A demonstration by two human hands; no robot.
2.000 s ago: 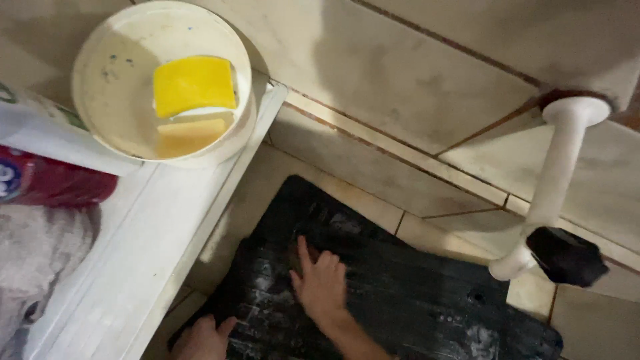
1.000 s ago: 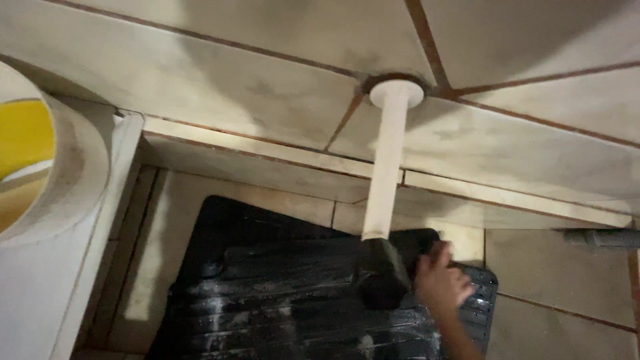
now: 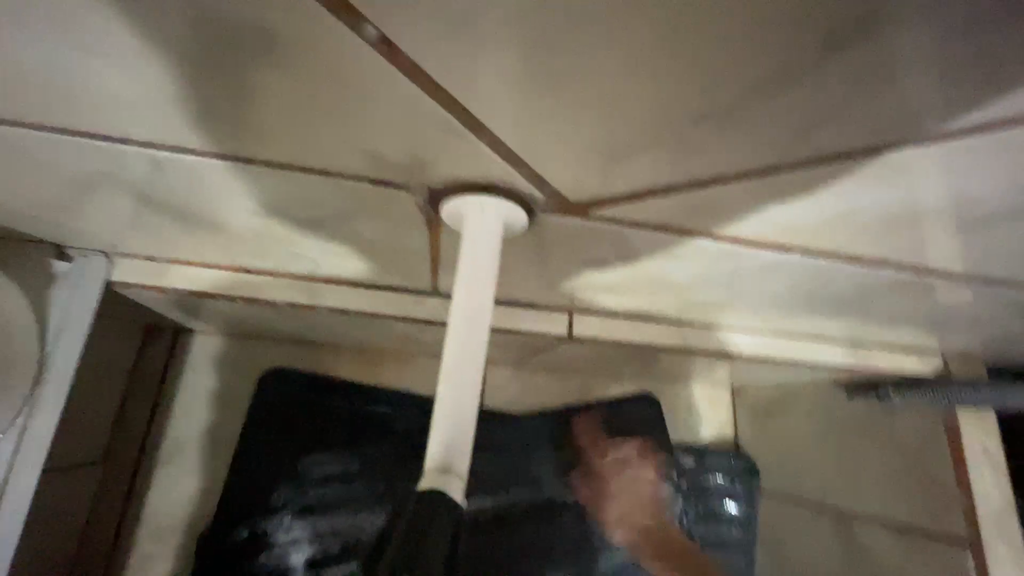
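Observation:
Black ribbed mats [image 3: 352, 464], wet and with whitish streaks, lie overlapped on the tiled floor at the bottom of the head view. My right hand [image 3: 620, 480], blurred, is over the right part of the upper mat, near its far right corner. Its fingers point away from me, and whether they press on the mat I cannot tell. Part of another mat [image 3: 724, 504] shows to the right of the hand. My left hand is out of view.
A white pipe [image 3: 468, 344] with a dark lower end [image 3: 424, 532] comes from the tiled wall [image 3: 680, 104] and hangs over the mats. At left are a white ledge [image 3: 60, 352] and part of a round tub [image 3: 16, 352]. A dark narrow object [image 3: 928, 392] lies at right.
My right hand has moved right across the mats. My left hand, on the mats' near left side two seconds ago, has left the view. The view has swung right.

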